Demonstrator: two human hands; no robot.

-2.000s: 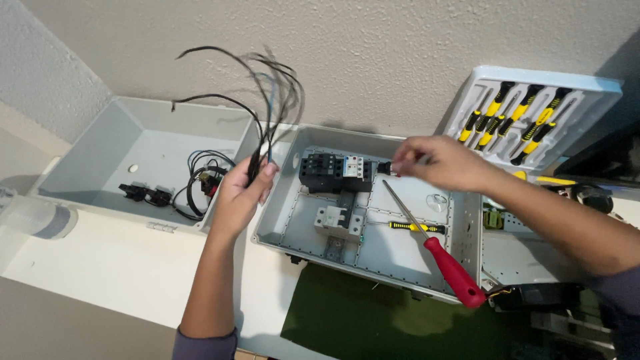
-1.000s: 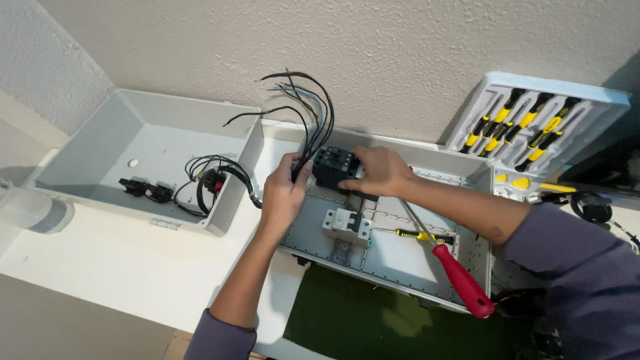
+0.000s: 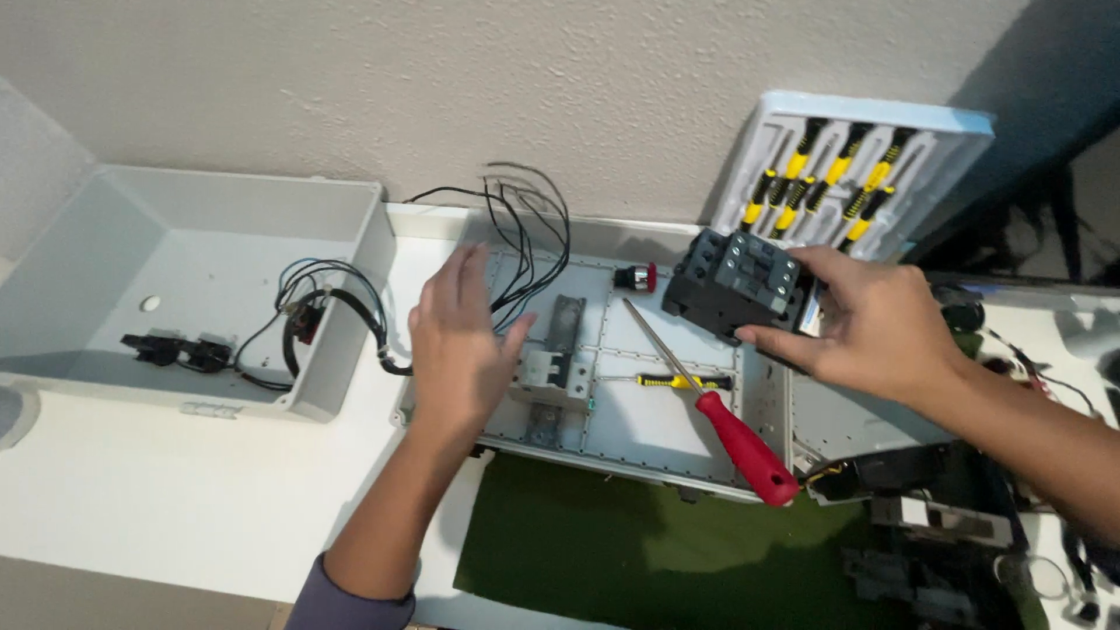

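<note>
My right hand [image 3: 866, 319] grips a black contactor [image 3: 739, 280] at its right end, above the back right of a grey plastic enclosure [image 3: 665, 437]. My left hand [image 3: 464, 341] is over the enclosure's left side, fingers raised and thumb apart, beside a bundle of black wires [image 3: 547, 254]; whether it touches them cannot be told. A white circuit breaker [image 3: 553, 381] sits on a metal DIN rail [image 3: 567, 324]. A red-handled screwdriver [image 3: 744, 446] lies slanted over a small yellow-and-black screwdriver [image 3: 682, 381]. Behind them lies a red push button [image 3: 637, 278].
At left is another grey enclosure part [image 3: 254, 197] holding black switch parts [image 3: 175, 350] and a wire harness [image 3: 350, 306]. A screwdriver set in a white tray [image 3: 822, 184] leans at the wall. Green cloth [image 3: 612, 542] lies in front; electrical parts [image 3: 945, 525] crowd the right.
The contactor was on the rail two seconds ago, then between both hands; now my right hand holds it farther right. My left hand has let go of the wires. The red push button now shows.
</note>
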